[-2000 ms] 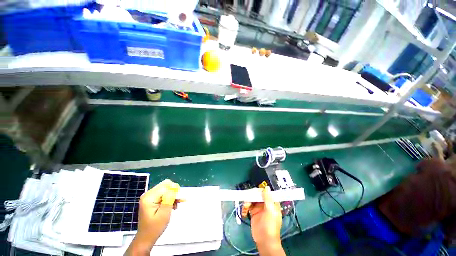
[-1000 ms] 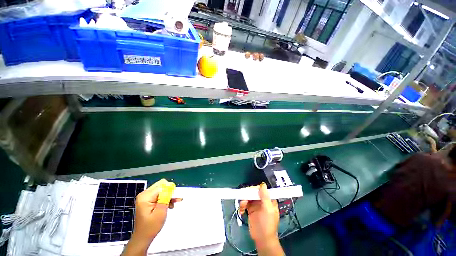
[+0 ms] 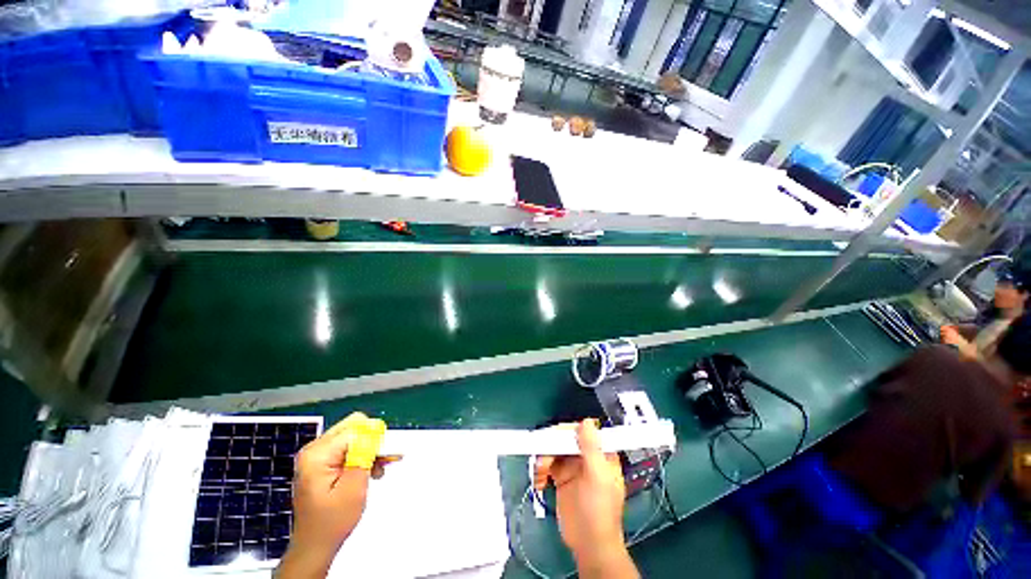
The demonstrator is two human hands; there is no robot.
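Observation:
A long narrow white strip (image 3: 464, 442) is stretched level between my two hands. My left hand (image 3: 332, 481) grips its left end and has a yellow cover on a finger. My right hand (image 3: 587, 494) pinches it near its right end, with the thumb on top. Below the strip lies a stack of plain white panels (image 3: 435, 515). A small solar panel (image 3: 251, 492) lies face up left of my left hand, its right edge partly behind that hand.
White lead wires (image 3: 68, 509) bunch at far left. A dark soldering station (image 3: 633, 413) with a wire reel (image 3: 606, 361) stands behind my right hand. A black box (image 3: 720, 390) with cable lies right. Blue bins (image 3: 296, 119) and a phone (image 3: 536, 184) sit on the shelf. People are at right.
The view has shifted slightly. Both hands keep hold of the strip, and its right end now looks curled or bent beside my right thumb. A person's head and hand now show at far right.

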